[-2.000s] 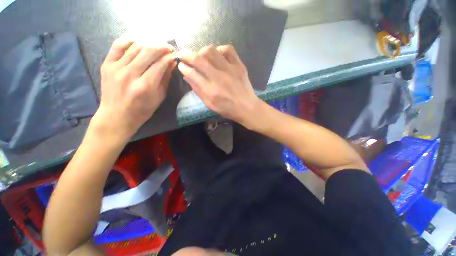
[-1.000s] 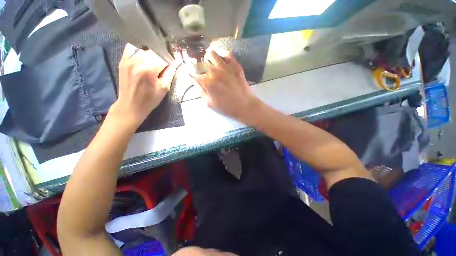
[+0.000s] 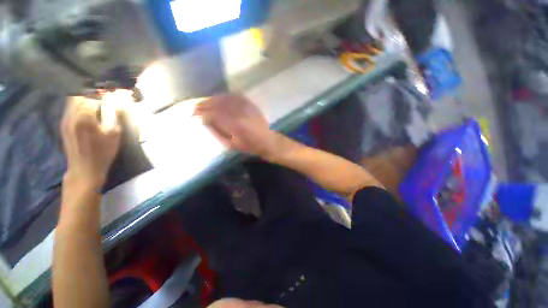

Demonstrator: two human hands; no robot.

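My left hand [image 3: 93, 135] is at the left, under the sewing machine head [image 3: 78, 36], with its fingertips near the needle area in strong lamp glare. It rests on the dark grey garment panel [image 3: 129, 159]; whether it grips the fabric is blurred. My right hand [image 3: 234, 123] is apart from it, to the right, low over the white table [image 3: 300, 84], fingers bent; I cannot tell whether it holds anything. A smoother grey pocket piece [image 3: 30, 150] lies left of my left hand. The presser foot is lost in glare.
Orange-yellow scissors [image 3: 359, 60] lie at the table's right end, near a light-blue holder [image 3: 440, 72]. Loose grey fabric [image 3: 384, 111] hangs below the edge. A blue plastic basket [image 3: 414, 174] is at the right. A red basket [image 3: 153, 264] with a pale strip [image 3: 174, 286] is below left.
The view has swung right and is blurred. My right hand has moved away from my left hand and the needle area. My left hand remains by the needle area.
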